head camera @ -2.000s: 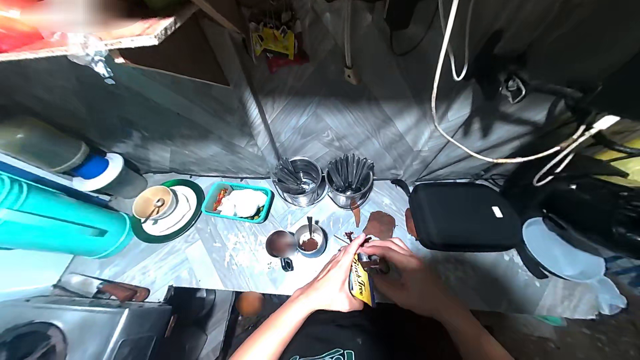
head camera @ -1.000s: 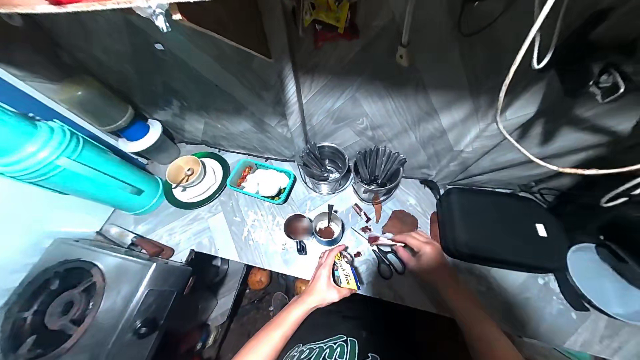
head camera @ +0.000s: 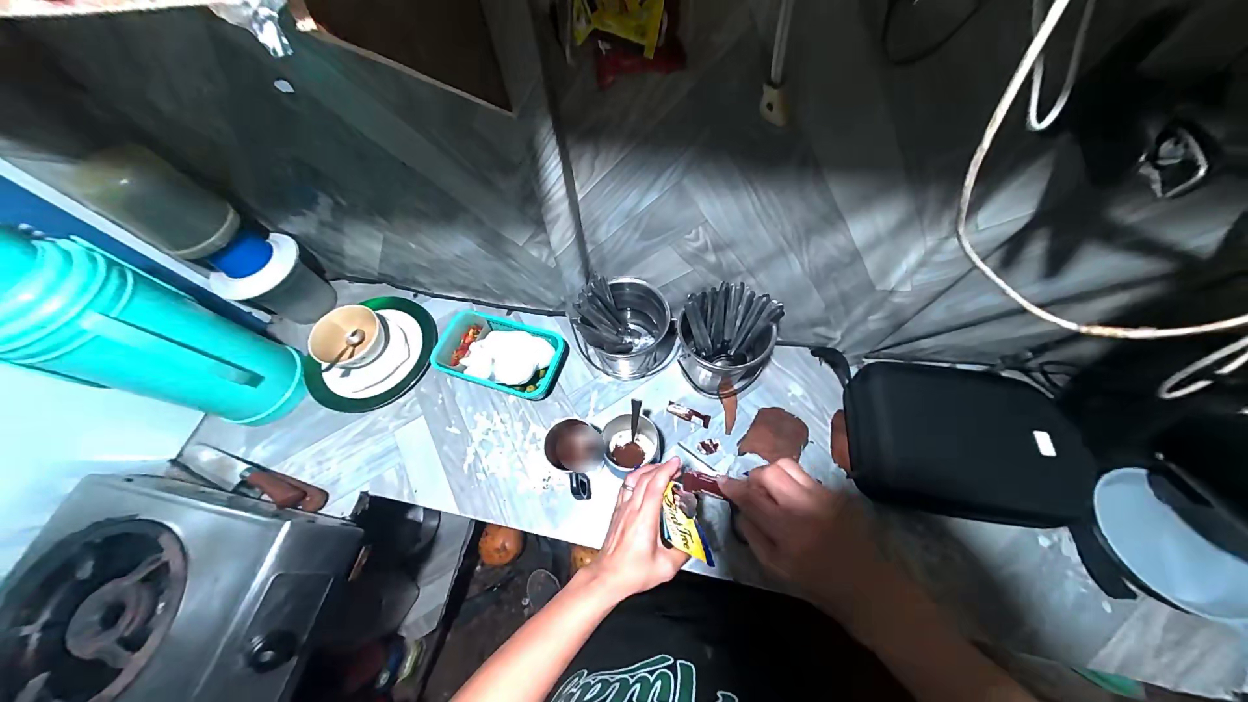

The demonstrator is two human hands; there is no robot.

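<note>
My left hand (head camera: 642, 531) holds a yellow packet (head camera: 685, 526) near the counter's front edge. Beside it, the fingers of my right hand (head camera: 780, 502) pinch a small dark red sachet (head camera: 704, 484) at the packet's upper end. Just behind my left hand stands a metal cup (head camera: 624, 458) with brown powder and a spoon in it. To its left is a brown-stained cup (head camera: 567, 444) with a dark handle. Another small red sachet (head camera: 688, 414) lies on the counter behind my hands. A flat brown piece (head camera: 773, 435) lies behind my right hand.
Two metal pots (head camera: 624, 363) (head camera: 726, 375) with dark-handled utensils stand by the wall. Left of them are a teal container (head camera: 546, 380) of food and a bowl (head camera: 331, 322) on stacked plates. A black case (head camera: 965, 439) lies right, a gas stove (head camera: 210, 556) left.
My right hand has come back from the counter to the yellow packet, and a small red sachet is between its fingers beside my left hand. The scissors seen on the counter a second ago are now hidden.
</note>
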